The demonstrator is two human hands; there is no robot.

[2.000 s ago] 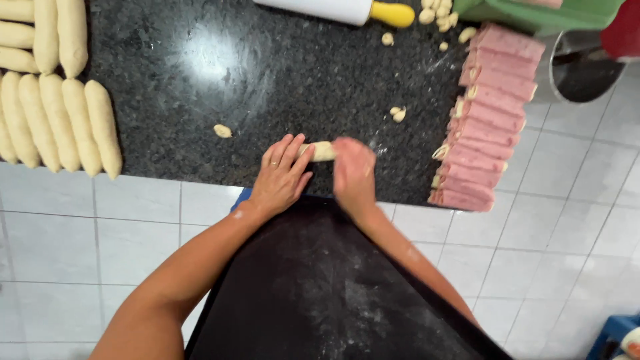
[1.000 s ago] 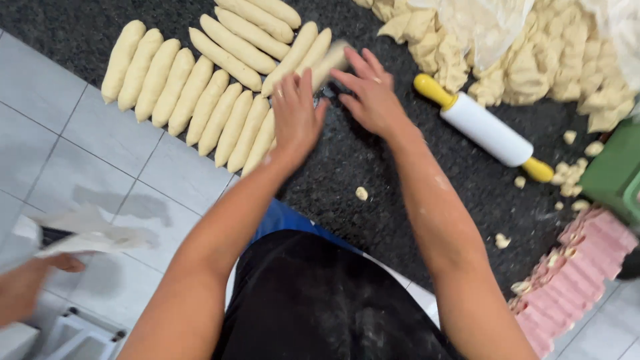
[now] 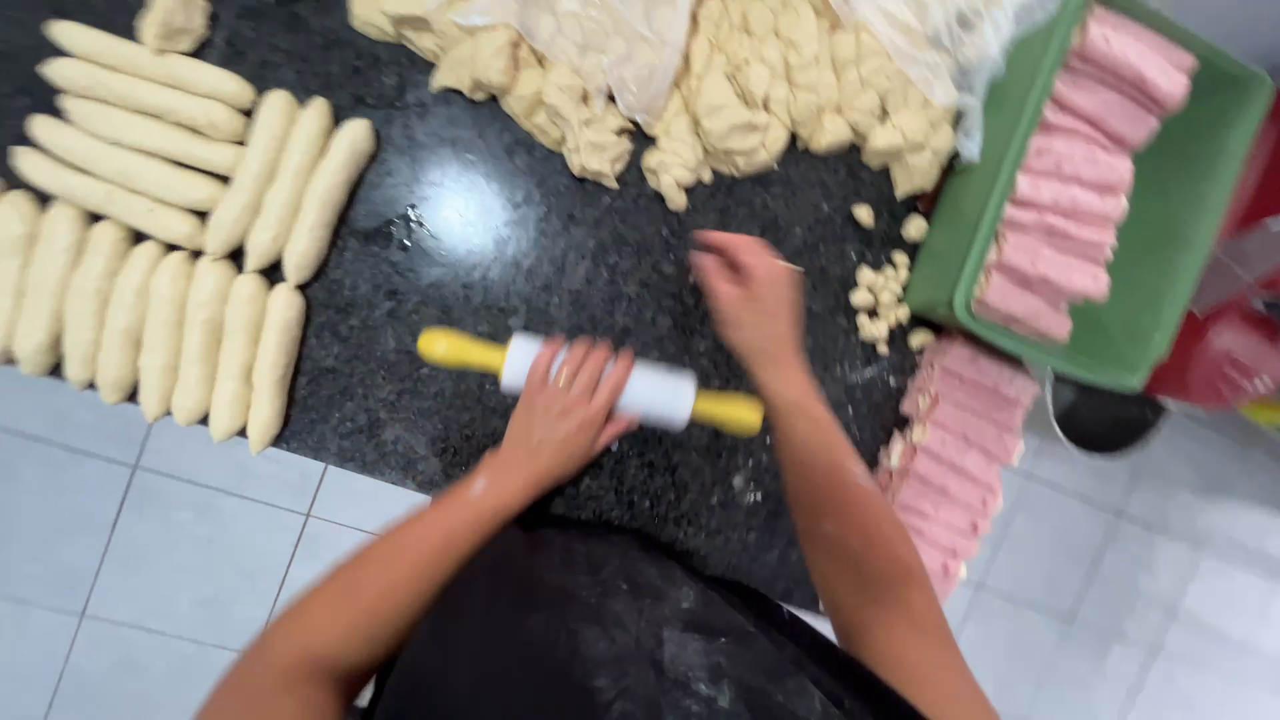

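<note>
My left hand lies over the white barrel of a rolling pin with yellow handles, on the dark granite counter. To its right, my right hand is above the counter with its fingers curled; whether it holds anything I cannot tell. Shaped dough rolls are laid side by side at the left, some upright in view, some slanting. Between the right hand and the green tub lie small dough bits.
A heap of dough pieces, partly under plastic film, lies at the back. A green tub holds rolled pink slices. More pink slices line the counter's right edge. A lump of dough is at upper left.
Both hands have left the dough roll they were on at the row's end. My left hand is now on the rolling pin. The view has swung to the right.
</note>
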